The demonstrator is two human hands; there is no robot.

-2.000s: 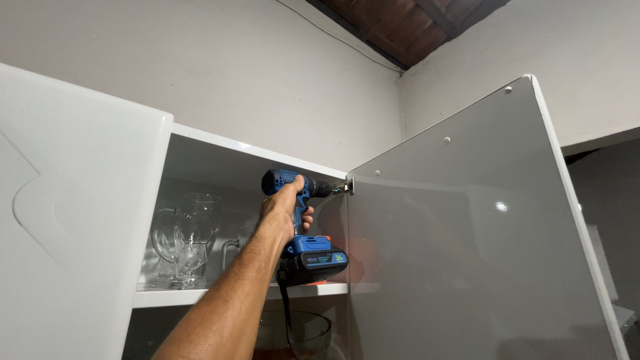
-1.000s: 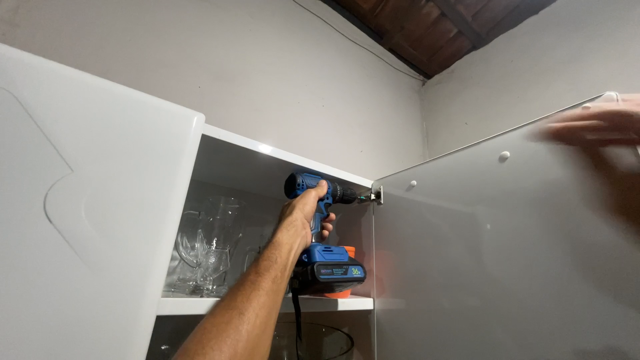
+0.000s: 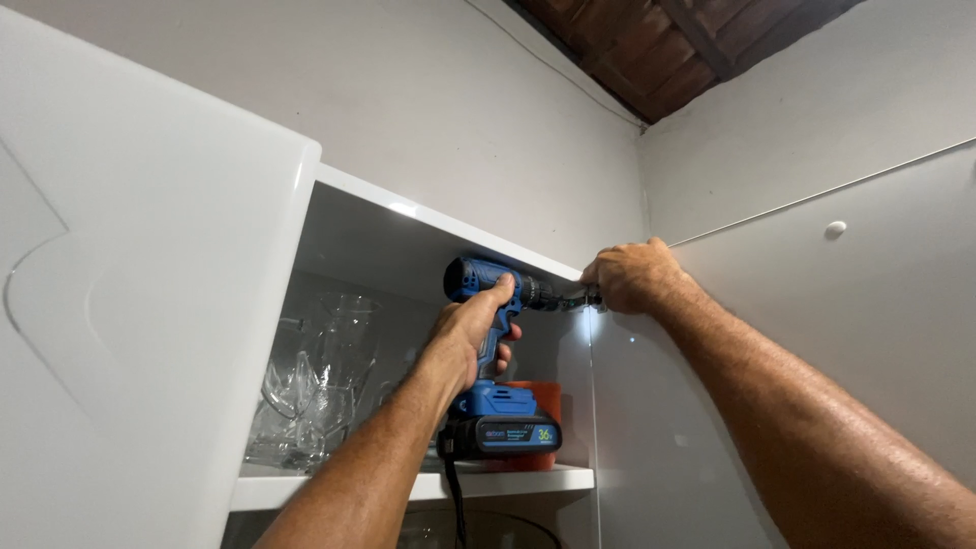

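Note:
A blue and black cordless drill (image 3: 492, 339) is held by its handle in my left hand (image 3: 476, 328), inside the top of the white cabinet. Its chuck points right, and the bit reaches a metal hinge (image 3: 592, 297) at the cabinet's upper right edge. My right hand (image 3: 633, 276) is at that hinge, with curled fingers around its far side; whether they grip the hinge or the door's edge is hidden. The drill's light shines on the inner face of the open cabinet door (image 3: 686, 396) just below the hinge.
Clear glassware (image 3: 313, 381) and an orange-red container (image 3: 545, 396) stand on the cabinet shelf (image 3: 534, 480). A glass bowl sits under it, partly seen. Another white door (image 3: 152, 267) fills the left side. Wall meets a wooden ceiling (image 3: 656, 38) above.
My right hand, blurred at the door's upper outer edge one second ago, has moved left to the hinge. My left hand still holds the drill at the hinge.

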